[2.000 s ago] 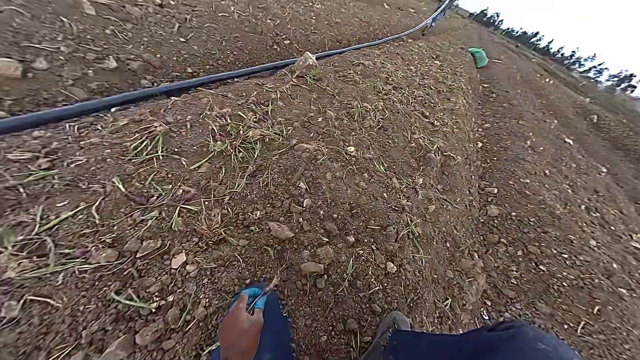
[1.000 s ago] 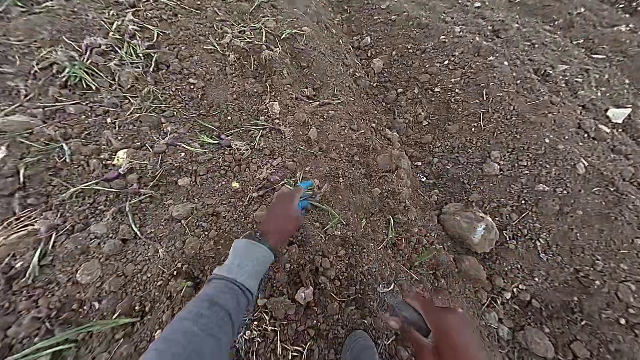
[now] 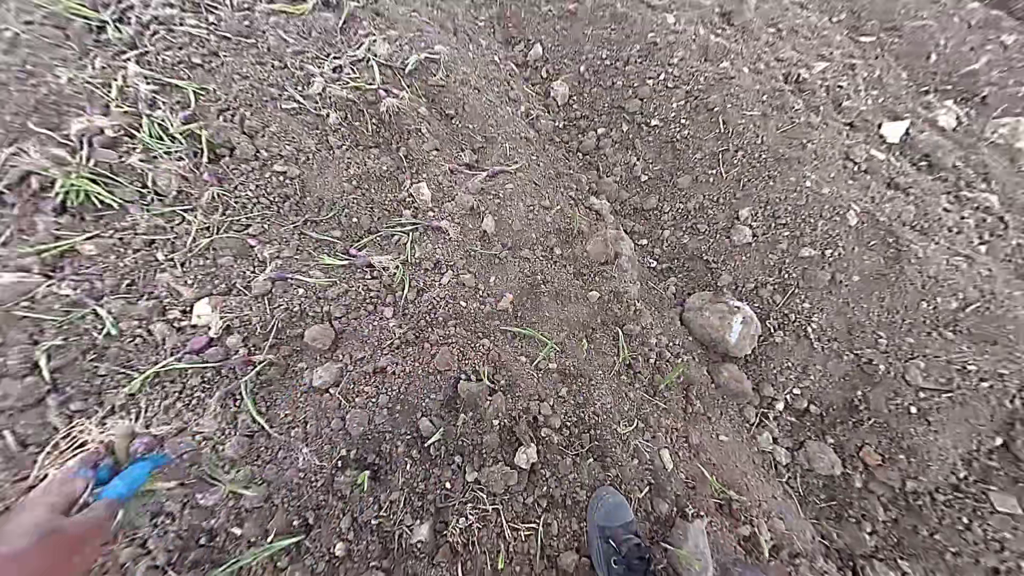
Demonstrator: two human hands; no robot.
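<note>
My left hand (image 3: 72,512), with blue coverings on its fingertips, is low at the left edge, close to the soil. Its fingers are bent around or against small purple onion bulbs (image 3: 144,448) with pale dry roots; blur hides whether they are gripped. Above it lies a purple onion seedling (image 3: 198,344) with a green stalk. More seedlings (image 3: 356,258) lie loose on the soil further up. My right hand is out of view.
A clump of green-leaved seedlings (image 3: 84,188) lies at the upper left. A large rounded stone (image 3: 722,323) sits right of centre beside a shallow furrow. My dark shoe (image 3: 614,532) stands at the bottom among clods and small stones.
My left hand has moved from the soil near the middle to the lower left. My right hand, at the bottom right one second ago, has gone out of view.
</note>
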